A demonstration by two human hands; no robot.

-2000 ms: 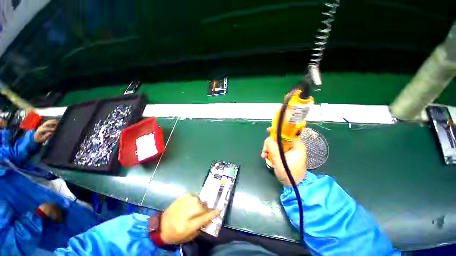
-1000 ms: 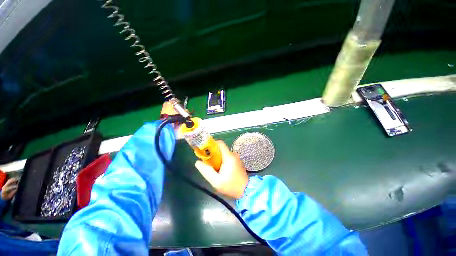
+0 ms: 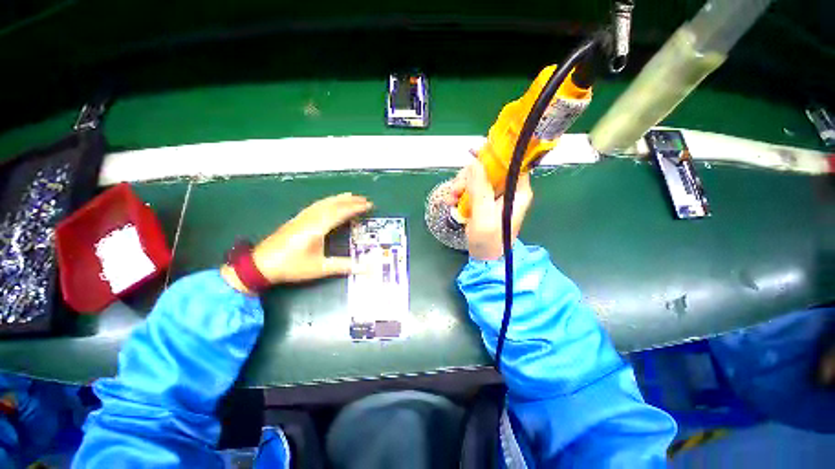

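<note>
A phone assembly [image 3: 378, 279] lies flat on the dark green bench in front of me, its exposed board at the far end. My left hand [image 3: 311, 243] is beside its left edge, thumb and fingers apart, holding nothing; I cannot tell if the thumb touches it. My right hand [image 3: 495, 206] grips the yellow-orange electric screwdriver [image 3: 522, 128], tilted, with its black cord hanging over the hand. The driver's lower end is over the round screw dish [image 3: 446, 212], which the hand partly hides. The tip cannot be made out.
A red bin [image 3: 78, 240] with white pieces and a black parts tray [image 3: 87, 169] are at left. Another phone assembly [image 3: 679, 174] lies at right near a taped pole [image 3: 655, 92]. More phones, one of them centre [image 3: 407, 100], are on the green conveyor beyond the white edge strip [image 3: 275, 156].
My left hand has come back from the far edge to the bench, and a phone assembly now lies beside it. The screwdriver has moved right, to the dish. The view has shifted.
</note>
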